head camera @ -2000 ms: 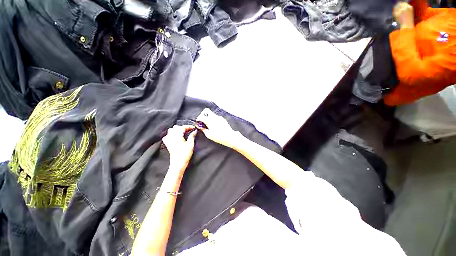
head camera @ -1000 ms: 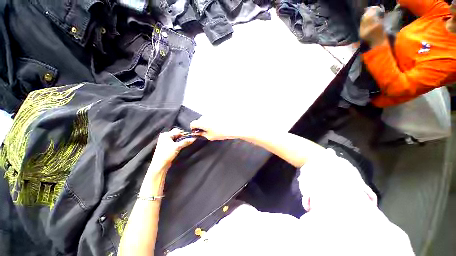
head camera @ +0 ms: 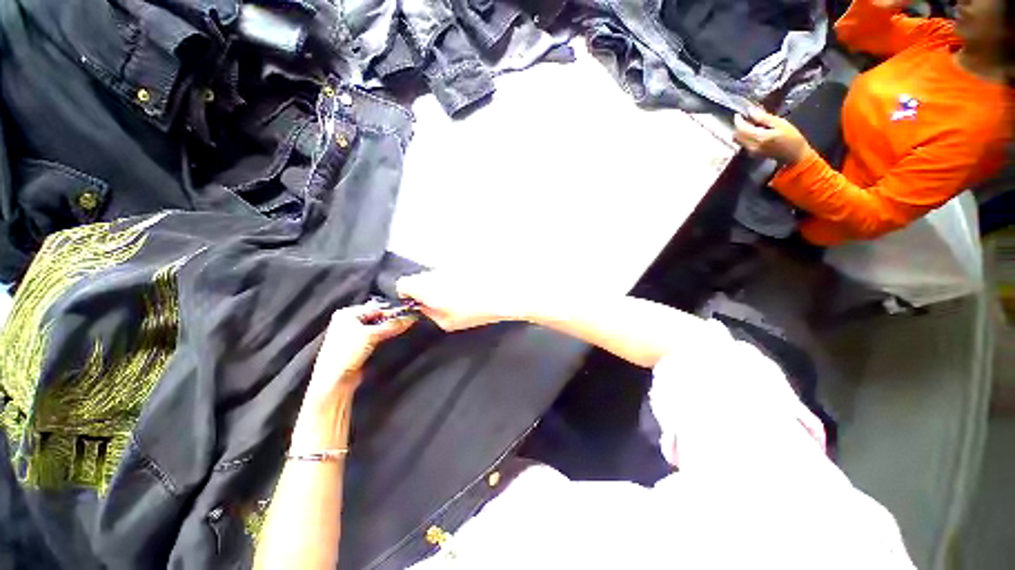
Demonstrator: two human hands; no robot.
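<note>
A black denim jacket [head camera: 467,390] lies spread on the table in front of me, with yellow embroidery [head camera: 89,367] at the left and gold buttons [head camera: 495,479] along its front edge. My left hand [head camera: 354,334] pinches a fold of the denim. My right hand [head camera: 440,303] is close beside it at the same spot, fingers closed round something small and dark, partly hidden; it may be thread snips. The blades cannot be made out. A dark cloth end stands up just behind my right fingers.
The white table top [head camera: 523,189] shows beyond my hands. Heaped dark jackets [head camera: 100,89] lie at the upper left and along the far edge. A person in orange [head camera: 890,145] holds grey denim at the right. Dark garments hang beside the table.
Both hands have shifted slightly left and down in view, staying together on the denim. The person in orange has moved a hand down onto grey denim at the table's far corner.
</note>
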